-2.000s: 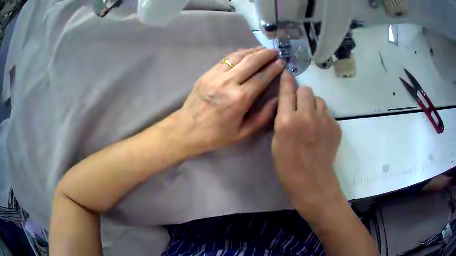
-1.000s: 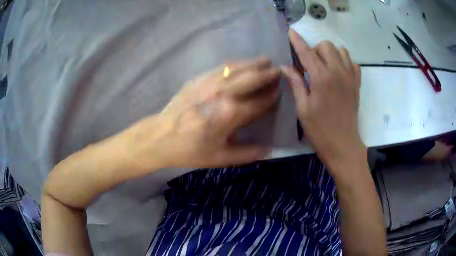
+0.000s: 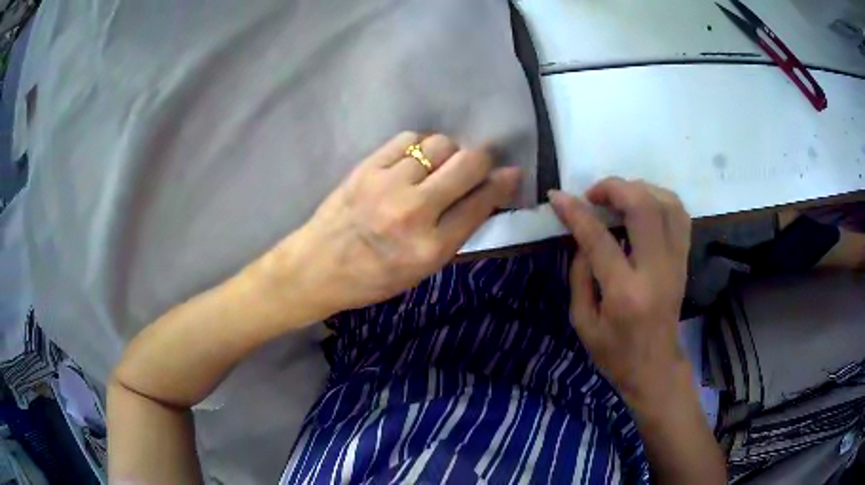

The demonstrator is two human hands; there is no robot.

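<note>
The large grey-taupe panel covers the left side and hangs over the lap. A narrow dark strip shows along its right edge. My left hand, with a gold ring, lies on the panel near its lower right corner, fingers bent and thumb by the lower edge; whether it pinches the cloth is hidden. My right hand is at the table's front edge, its index fingertip at the lower end of the dark strip. Whether it grips the strip is unclear.
Red-handled thread snips lie open on the white machine table, which has a ruler scale near its front edge. Stacked cut pieces lie at lower right. Part of a person's arm shows at the right edge. Striped clothing covers my lap.
The view has tilted down and the machine head has left the picture. My right hand has moved down along the panel's right edge to its lower corner. The dark strip shows more.
</note>
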